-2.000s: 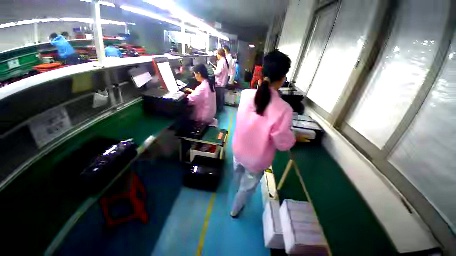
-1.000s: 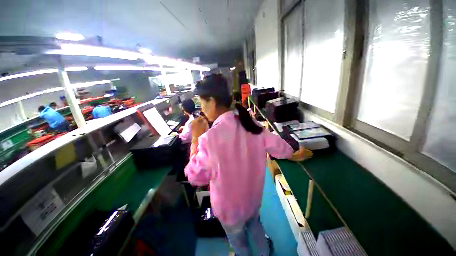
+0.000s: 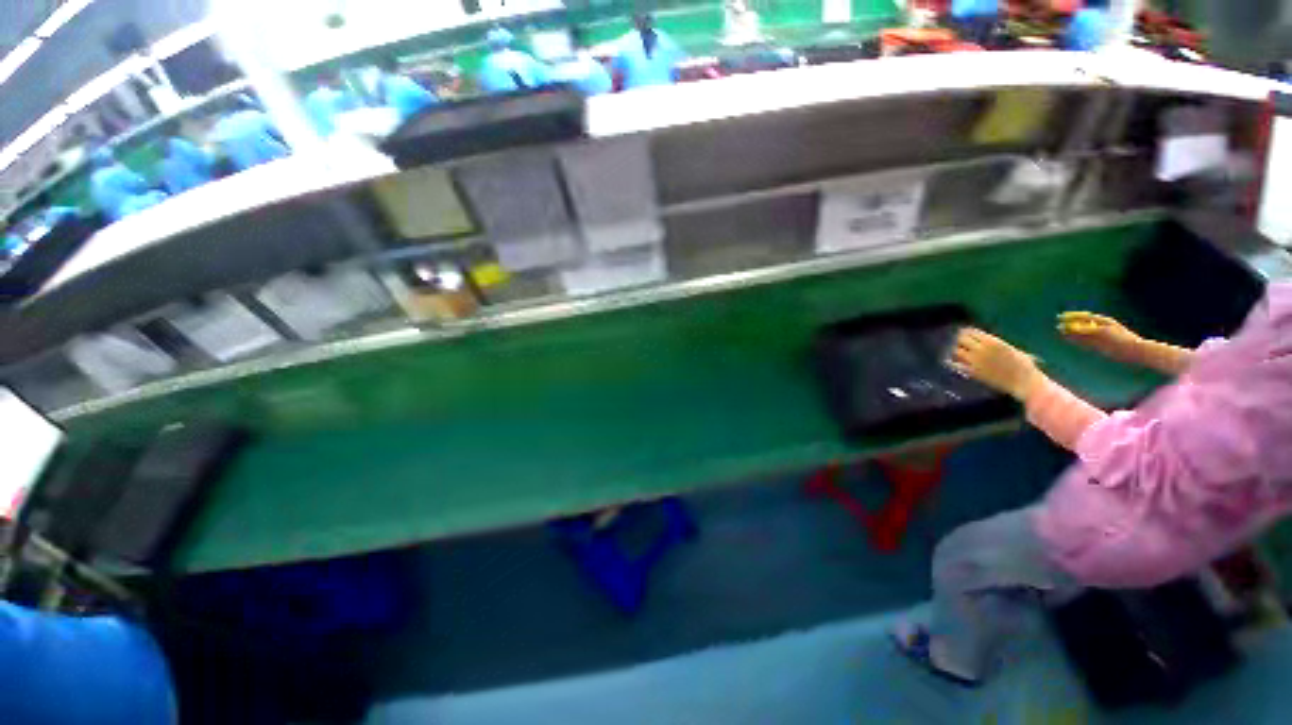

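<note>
Neither of my hands is in the picture. In front of me a long green-matted bench [image 3: 539,439] runs across the view. A black tray stack [image 3: 907,375] with small glints on it lies on the bench right of centre. A person in a pink smock [image 3: 1183,467] at the right leans over it, one hand at its right side and the other, with yellow finger cots, held out above the bench. More black trays [image 3: 163,496] stand at the bench's left end, blurred.
Below the bench are a blue stool [image 3: 624,555] and a red stool [image 3: 886,496]. A black box [image 3: 1145,637] is on the blue floor at the right. A blue-clothed person [image 3: 78,673] is cut off at lower left. Paper sheets [image 3: 867,215] hang behind the bench.
My view has swung left from the aisle and windows to the bench. The person in pink has turned from the window-side bench to the black stack on this bench.
</note>
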